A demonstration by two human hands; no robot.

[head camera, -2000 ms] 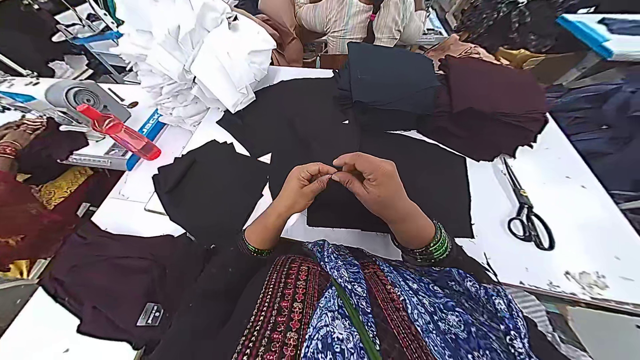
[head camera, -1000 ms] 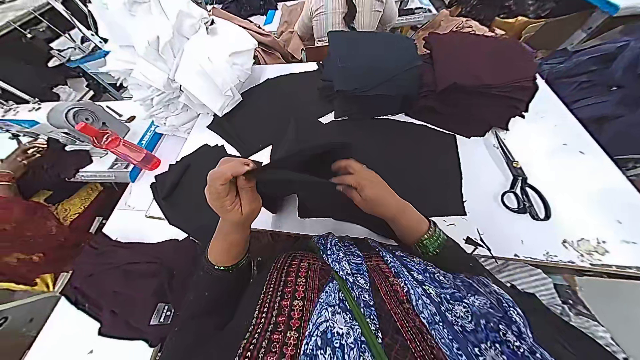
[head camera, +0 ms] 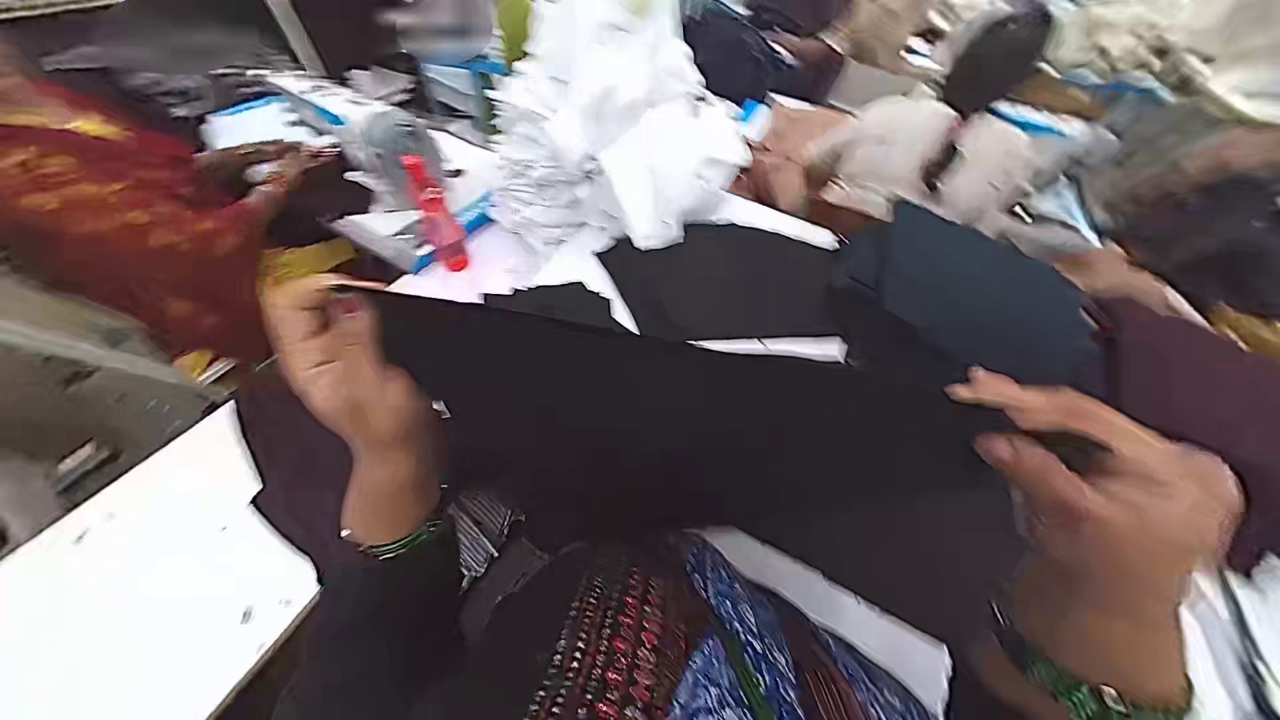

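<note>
A black fabric piece [head camera: 640,420] stretches across the front of my body between both hands. My left hand [head camera: 345,370] pinches its upper left corner. Near its right side is my right hand [head camera: 1110,470], thumb and fingers parted and blurred; whether it grips the cloth I cannot tell. Behind the piece, more black fabric [head camera: 730,280] lies on the white table. A folded dark navy fabric stack [head camera: 980,290] is beyond my right hand, beside a dark maroon stack [head camera: 1190,390].
A heap of white fabric pieces [head camera: 620,130] stands at the back. Left of it a red bottle [head camera: 436,215] lies by a sewing machine [head camera: 385,140]. A person in red clothing [head camera: 130,230] works at the far left. Scissors [head camera: 1245,630] show partly at the lower right.
My hands have moved wide apart, and the black piece that was bunched between them is now spread out. The view has swung strongly to the left.
</note>
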